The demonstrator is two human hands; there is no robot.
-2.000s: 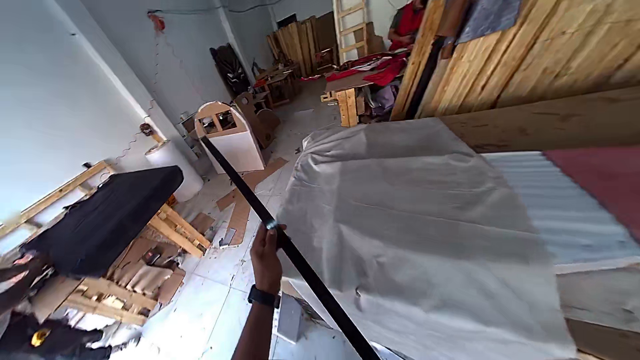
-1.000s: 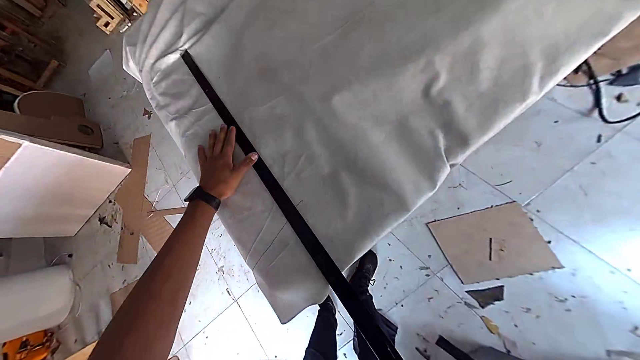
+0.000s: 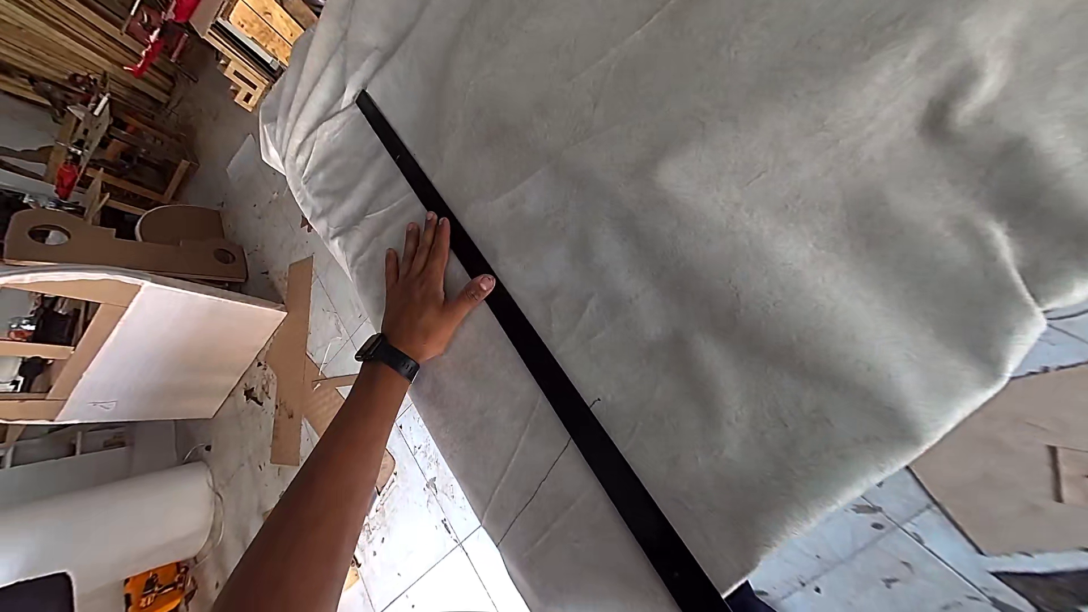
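Observation:
My left hand (image 3: 425, 293), with a dark watch on its wrist, lies flat on light grey fabric (image 3: 722, 255). Its fingers are a little spread, and the fingertips and thumb touch the left edge of a long black straight bar (image 3: 544, 365). The bar rests slantwise on the fabric, from the upper left down to the bottom edge of the view. A thin dark line drawn on the fabric runs up to the bar and shows again just beyond it. The fabric is wrinkled at its upper left. My right hand is out of view.
A white-sided wooden frame (image 3: 170, 348) stands at left, with cut brown boards (image 3: 119, 246) behind it. Cardboard strips (image 3: 293, 365) lie on the tiled floor. A white roll (image 3: 110, 527) and an orange tool (image 3: 157, 588) are at lower left. A cardboard sheet (image 3: 1003, 459) lies on the floor at right.
Two seconds ago my left hand held the black bar up above the fabric; now the bar lies on the fabric under my fingertips. The view has tilted down and come closer.

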